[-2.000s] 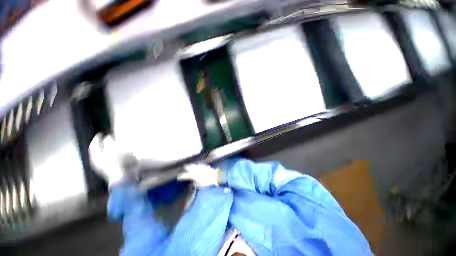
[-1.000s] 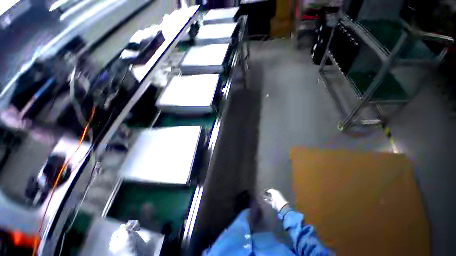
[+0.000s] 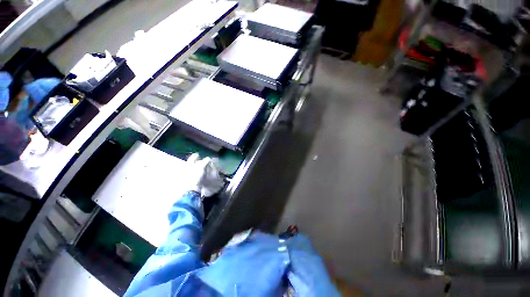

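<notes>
A white flat-topped metal enclosure [image 3: 145, 188] lies on a dark green carrier [image 3: 107, 238] on the roller conveyor, left of me. My left hand [image 3: 208, 177], in a white glove, is at this box's far right corner, close to the conveyor side rail. Its fingers are blurred, so I cannot tell whether they grip the edge. My right hand is not in view; only a blue sleeve shows at the bottom. A small red and black object [image 3: 289, 232] shows against the smock front; I cannot tell what it is.
More white-topped enclosures [image 3: 219, 110] lie ahead along the line; another [image 3: 72, 281] is cut off at bottom left. Black bins [image 3: 110, 81] stand on the white workbench [image 3: 168, 43], with another person's blue sleeve [image 3: 40, 90] at far left. A metal-framed rack [image 3: 441, 232] is at right.
The view has swung from the line to the aisle and partly back. My left hand is now at a box's far right corner. My right hand has gone out of view.
</notes>
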